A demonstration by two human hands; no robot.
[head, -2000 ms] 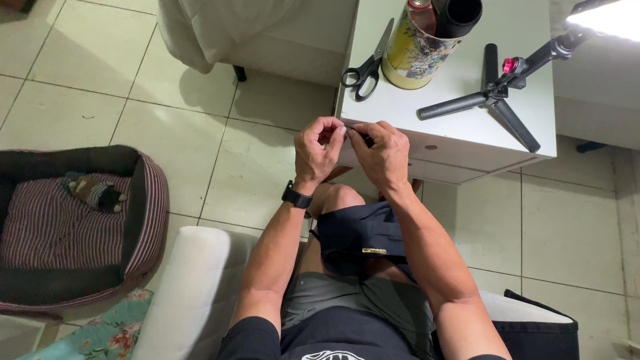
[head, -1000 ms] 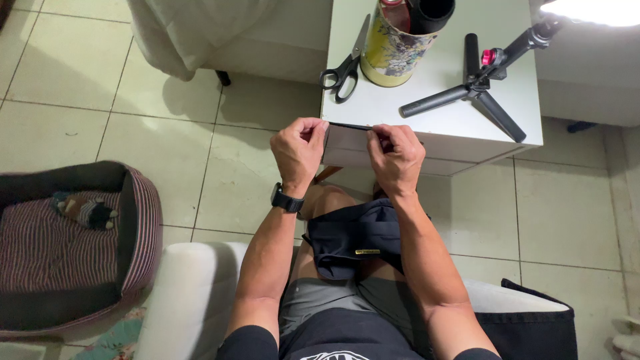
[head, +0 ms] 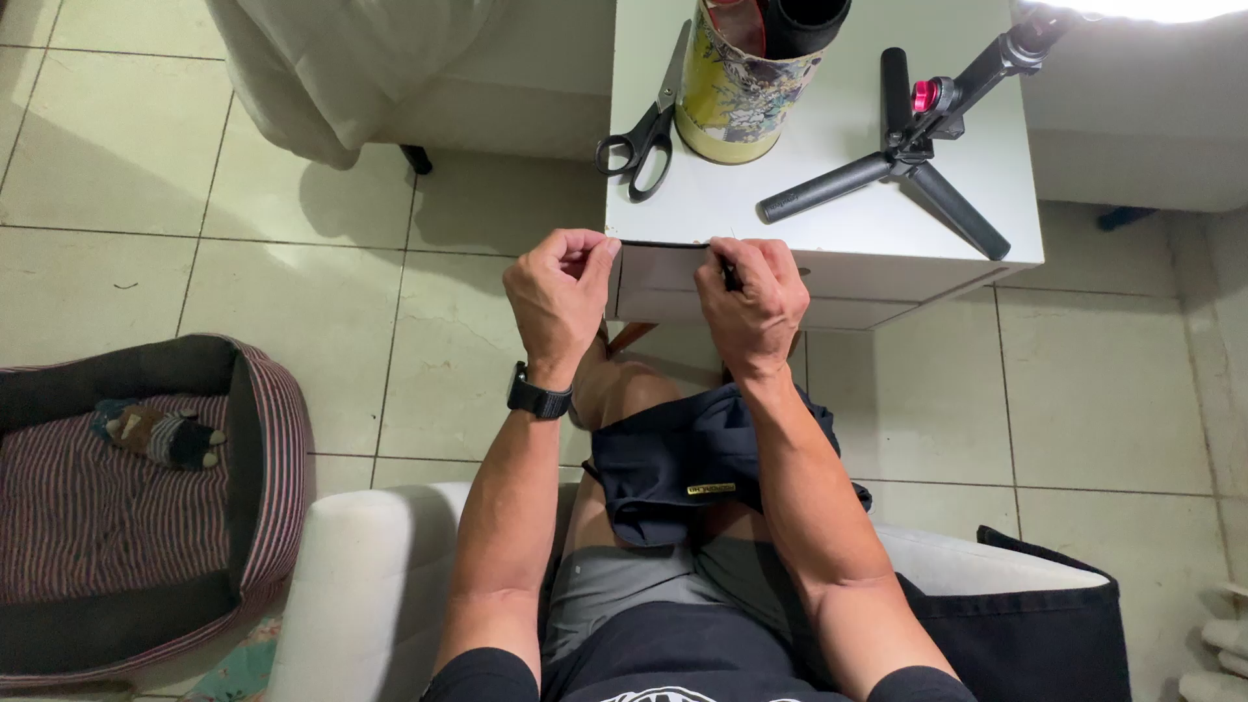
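A thin dark cord or strip stretches between my two hands, level with the front edge of the white cabinet. My left hand pinches one end between thumb and fingertips. The other end runs into my right hand, whose fingers are curled around it; something dark shows between them. Dark navy fabric with a small yellow label lies across my lap, below both hands. Black-handled scissors lie on the cabinet top, beyond my hands.
On the white cabinet stand a patterned yellow tin holding dark and red items, and a black tripod with a bright lamp. A striped pet bed with a stuffed toy is on the tiled floor at left. Black fabric hangs at right.
Two seconds ago my hands were close together; they have moved apart, and the dark strip now shows stretched between them.
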